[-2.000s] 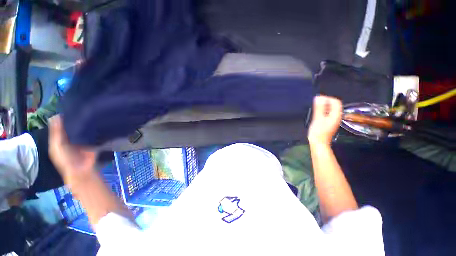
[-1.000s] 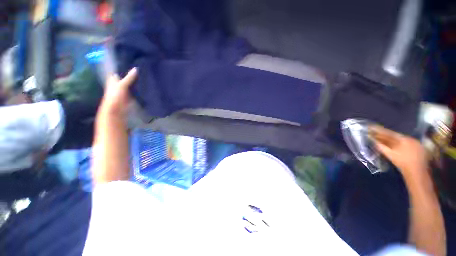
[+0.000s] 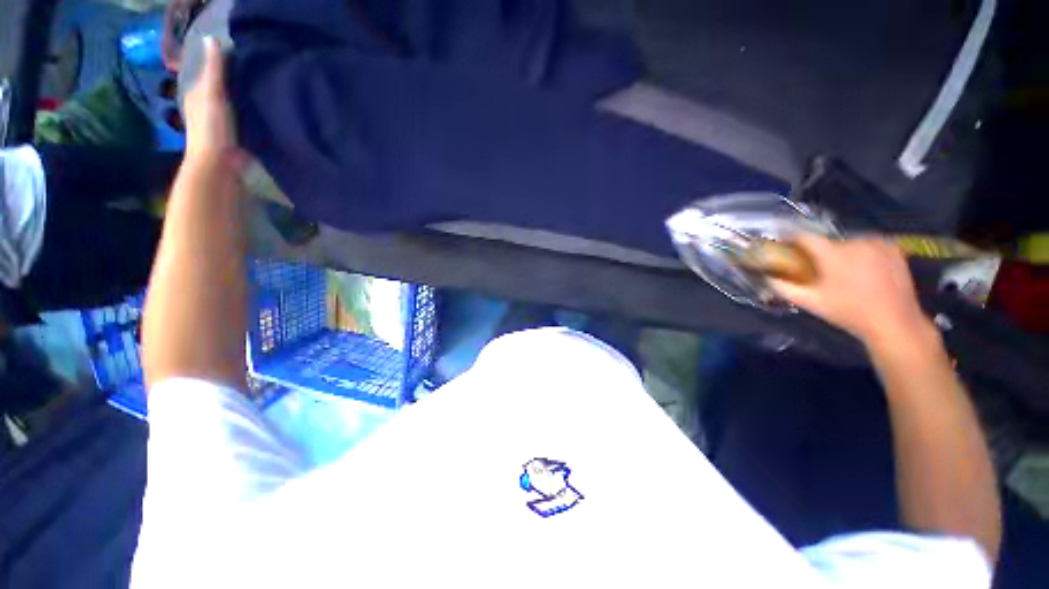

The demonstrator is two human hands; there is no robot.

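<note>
A dark navy garment (image 3: 460, 150) lies over the grey padded board (image 3: 702, 121), one part reaching toward the board's right end. My right hand (image 3: 845, 282) grips the wooden handle of the silver steam iron (image 3: 725, 236), whose pointed tip faces left over the garment's right part. Whether the iron touches the cloth I cannot tell. My left hand (image 3: 209, 109) is at the garment's left edge, bare and blurred; whether its fingers hold the cloth is unclear.
The black ironing table (image 3: 794, 58) lies behind the board, with a pale strip (image 3: 949, 86) at its right. A yellow hose (image 3: 938, 247) runs right from the iron. Blue plastic baskets (image 3: 334, 351) stand below at left. Another person's white sleeve (image 3: 21, 213) shows at far left.
My right hand left the garment's right end, took hold of the iron and brought it left over the garment. My left hand moved up and left along the garment's left side.
</note>
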